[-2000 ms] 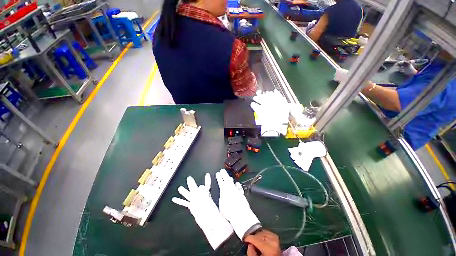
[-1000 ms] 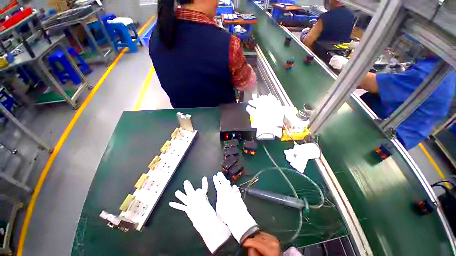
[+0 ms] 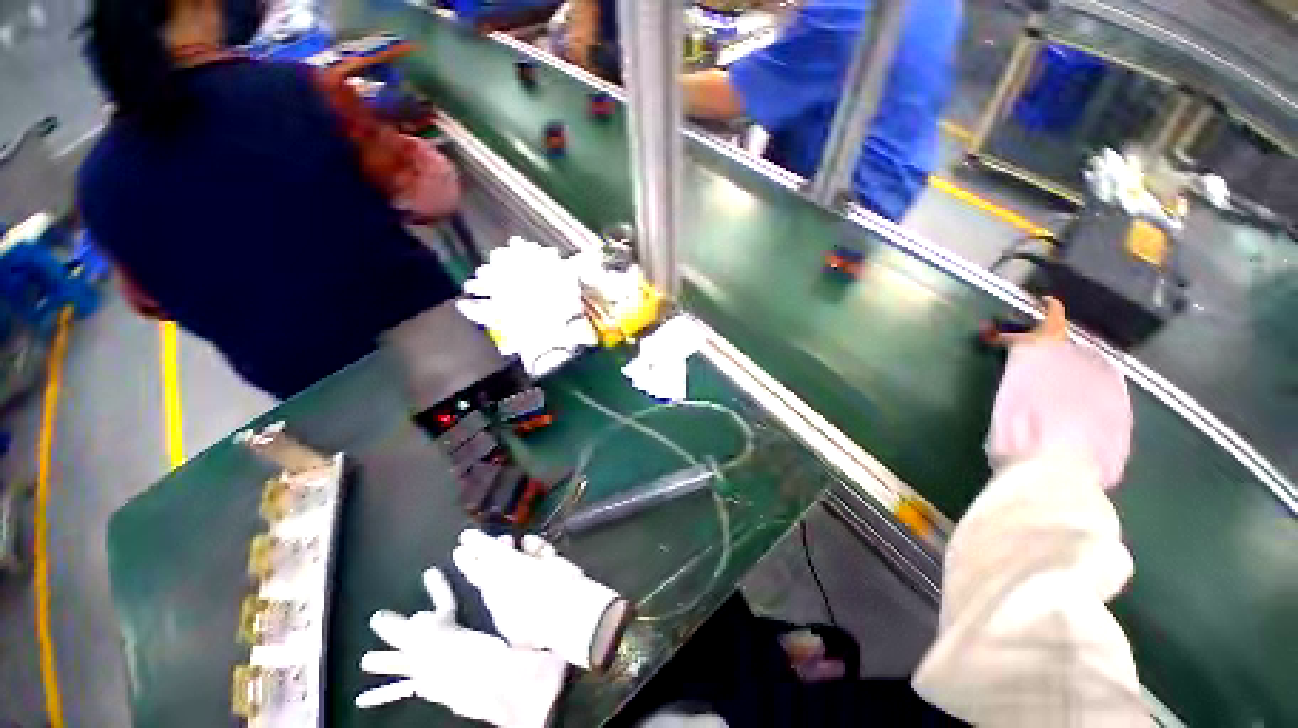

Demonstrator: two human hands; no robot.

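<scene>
My right hand [image 3: 1042,324], bare beyond a pink sleeve cover, reaches over the conveyor at the right. Its fingertips are beside a small dark and red coil [image 3: 992,333]; blur hides whether they grip it. My left hand is not in view. Two white gloves, one with palm and fingers spread [image 3: 463,661] and one with a dark cuff opening [image 3: 548,597], lie on the green bench [image 3: 171,569] with no wrist visible in them. A grey dispensing syringe [image 3: 636,501] lies beyond them.
A coil fixture [image 3: 302,605] lies at left. Several coils [image 3: 491,477] sit by a black box [image 3: 453,367]. White gloves [image 3: 527,306], a yellow tray [image 3: 631,319] and crumpled cloth [image 3: 665,359] are near an upright metal post [image 3: 652,157]. Another coil [image 3: 843,262] is on the belt.
The view has swung right. The bare hand that was at the glove cuff is gone from there, and my right arm now stretches over the conveyor to the coil.
</scene>
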